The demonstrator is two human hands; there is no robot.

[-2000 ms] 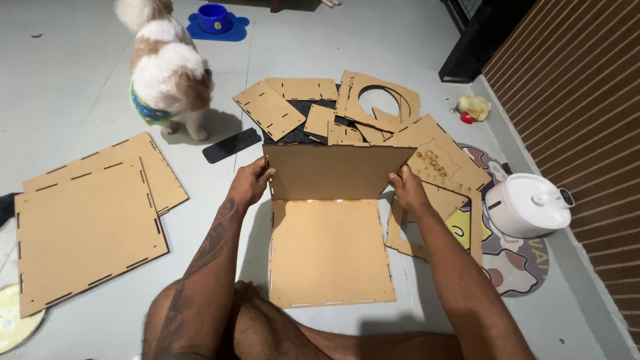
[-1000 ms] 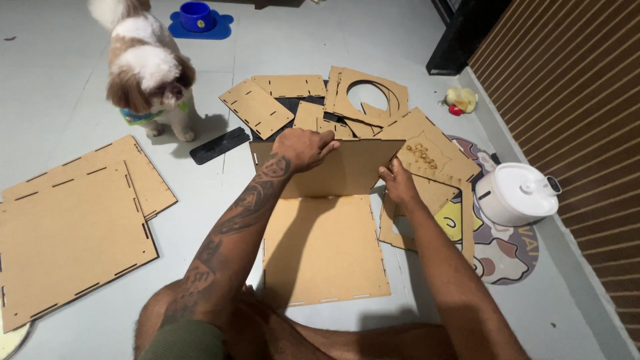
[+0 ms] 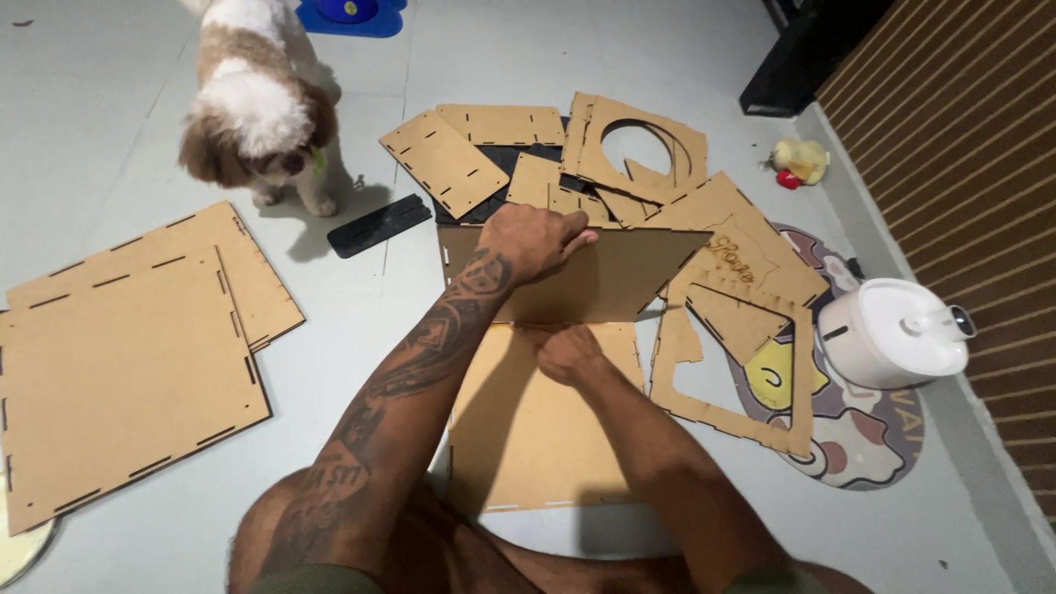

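Observation:
A slotted fiberboard panel (image 3: 615, 272) stands on edge across the far side of a flat slotted panel (image 3: 553, 437) on the floor. My left hand (image 3: 532, 243), on the tattooed arm, grips the upright panel's top edge near its middle. Low at the seam between the two panels is my right hand (image 3: 568, 353), a finger pointed along the joint and touching the board there; it holds nothing that I can see. The fingertips of the left hand behind the panel are hidden.
Two stacked panels (image 3: 132, 371) lie at left. A dog (image 3: 260, 115) stands beside a black strip (image 3: 379, 225). Beyond are loose cut pieces (image 3: 445, 161), one with a round hole (image 3: 594, 169). At right are a window-cut frame (image 3: 726, 421), a patterned mat (image 3: 874, 445) and a white pet fountain (image 3: 883, 330).
My right hand has left the upright panel's right edge and come down to the seam. Over two seconds, my left hand went from the left edge to the top edge. The dog has turned around.

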